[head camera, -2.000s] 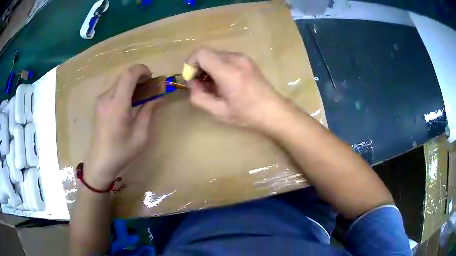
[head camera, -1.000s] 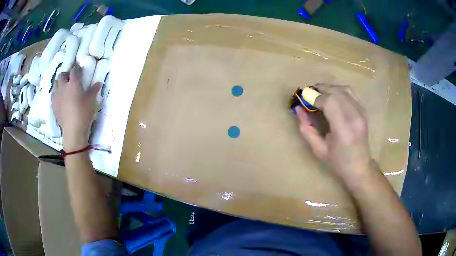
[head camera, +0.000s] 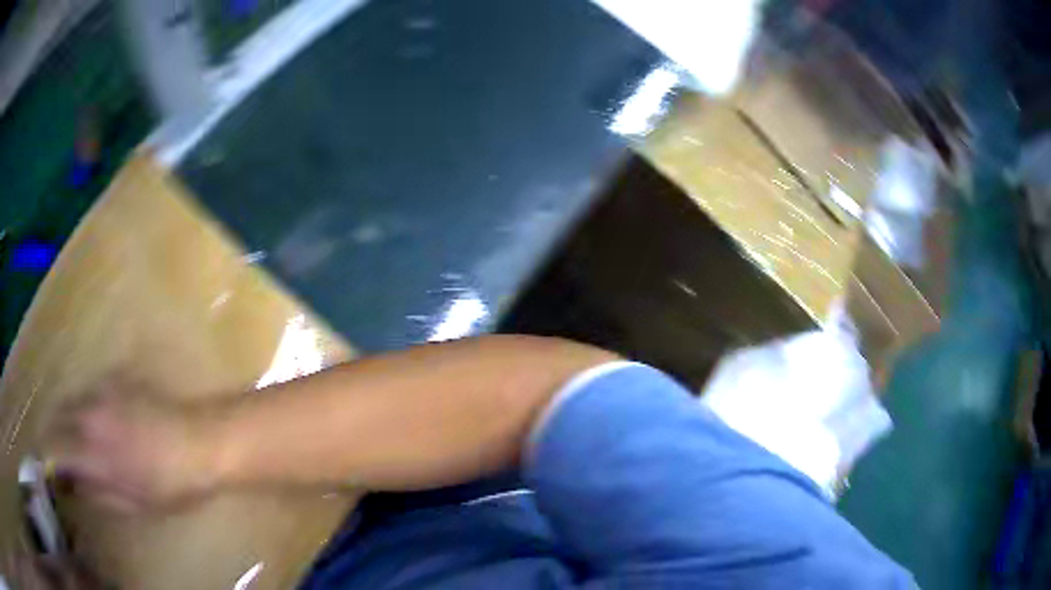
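Note:
My right hand (head camera: 133, 449) is at the left edge of the picture over the brown cardboard sheet (head camera: 150, 311), strongly blurred. A white elongated piece (head camera: 42, 513), apparently a housing half, shows beside and below its fingertips. Whether the fingers grip it or hold anything else is too blurred to tell. A small blurred part of my left hand (head camera: 40, 572) shows in the bottom left corner, cut off by the edge. Its fingers and anything in them cannot be made out.
Blurred blue batteries (head camera: 35, 255) lie on the green bench beyond the cardboard. A dark mat (head camera: 392, 161) lies right of the cardboard. An open carton (head camera: 645, 271) with a dark inside and yellowish flaps stands beyond my right forearm. Crumpled white material (head camera: 801, 398) is near my sleeve.
The view has swung to the right. The stacked housings and blue-green dots have left the picture. A white piece now shows by my right hand, and my left hand is mostly out of view.

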